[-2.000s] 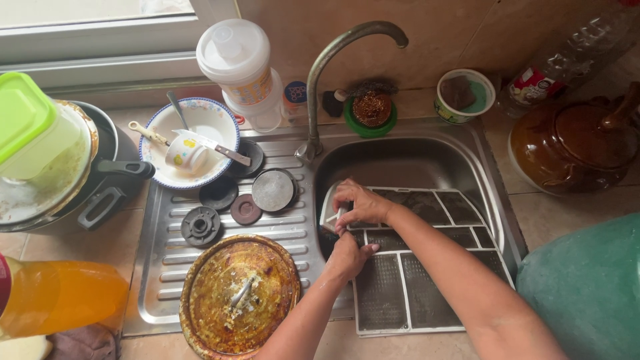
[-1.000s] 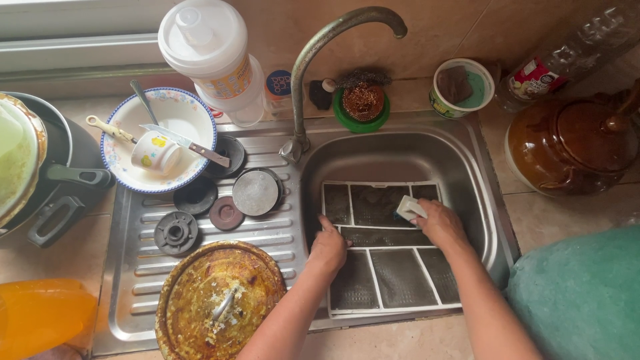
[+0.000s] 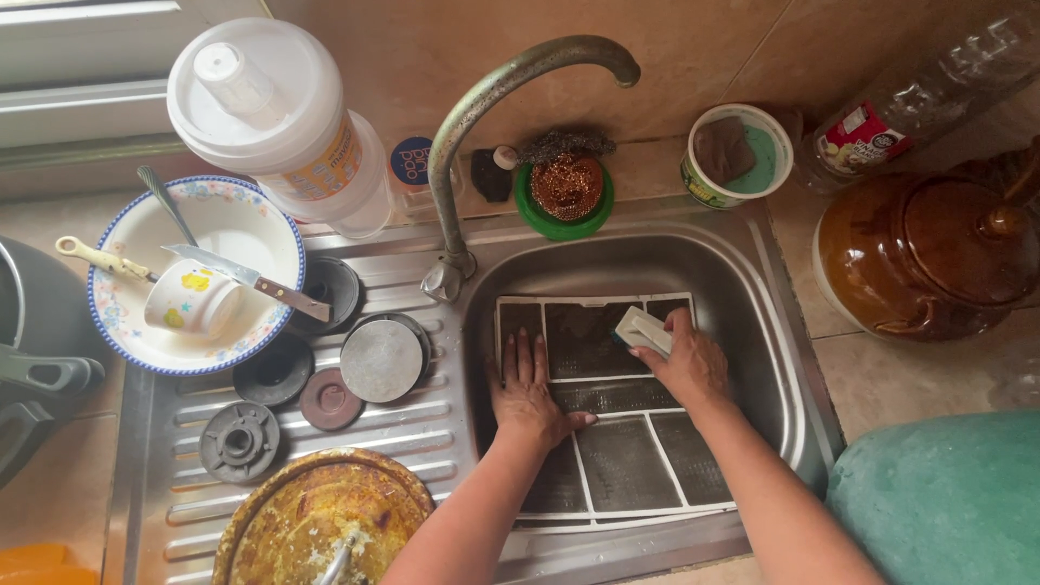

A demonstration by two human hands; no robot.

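Observation:
A white-framed mesh filter panel (image 3: pixel 630 459) lies in the stainless steel sink (image 3: pixel 751 325), its lower end over the front rim; another white edge shows just under it. My left hand (image 3: pixel 528 398) rests flat on the panel's left part, fingers spread, thumb out to the right. In my right hand (image 3: pixel 691 361) is a small white scrub brush (image 3: pixel 644 331), held by its handle against the mesh near the panel's upper right. A curved metal faucet (image 3: pixel 487 97) stands behind the sink's left corner.
Stove burner caps (image 3: pixel 382 360) and a stained round lid (image 3: pixel 325 512) cover the drainboard at left, beside a bowl (image 3: pixel 195 191) with cutlery and a cup. Copper scourer (image 3: pixel 566 187), tub (image 3: pixel 776 175), brown pot (image 3: pixel 926 252) and green container (image 3: pixel 942 487) surround the sink.
Two seconds ago both hands were together at the panel's upper left. Since then the panel has settled lower in the sink, my left hand has flattened on it, and the brush shows in my right hand.

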